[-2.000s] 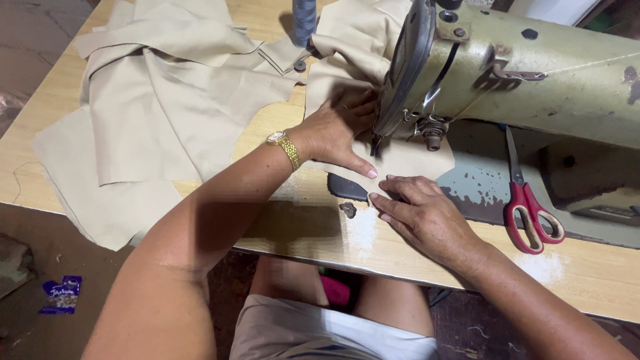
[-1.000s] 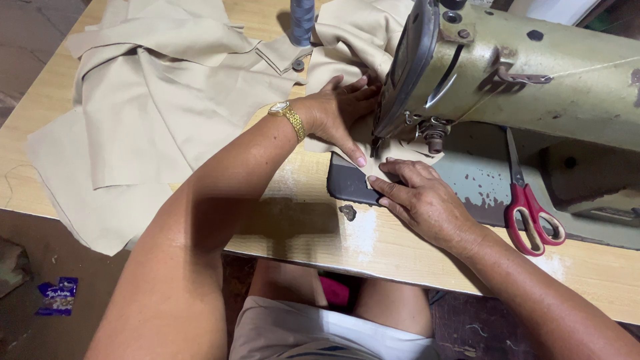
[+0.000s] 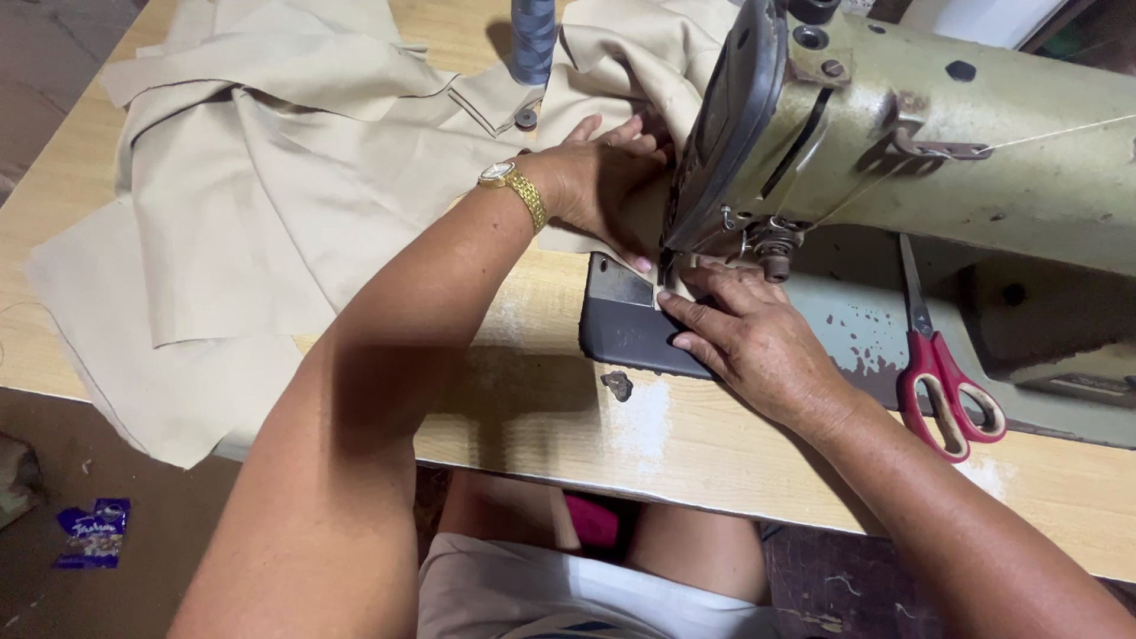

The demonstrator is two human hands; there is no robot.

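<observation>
A green sewing machine [image 3: 870,133] stands over the right of the table, its presser foot [image 3: 666,266] down among my fingers. My left hand [image 3: 612,186], with a gold watch [image 3: 517,186] at the wrist, lies spread on beige fabric [image 3: 635,67] left of the machine head, its thumb tip beside the foot. My right hand [image 3: 754,337] rests flat at the right of the foot, its fingertips pressing a piece of the fabric. The metal slide plate [image 3: 621,284] shows in front of the foot. The needle's tip cannot be made out.
Beige fabric pieces [image 3: 248,195] cover the table's left side. A grey thread cone [image 3: 532,40] and a small metal bobbin [image 3: 525,119] are behind my left hand. Red-handled scissors [image 3: 945,382] lie on the machine bed at right. A small dark lump [image 3: 617,385] sits near the table's front edge [image 3: 710,504].
The fabric under my hands has shifted away from me, uncovering more of the slide plate. My hands remain beside the presser foot.
</observation>
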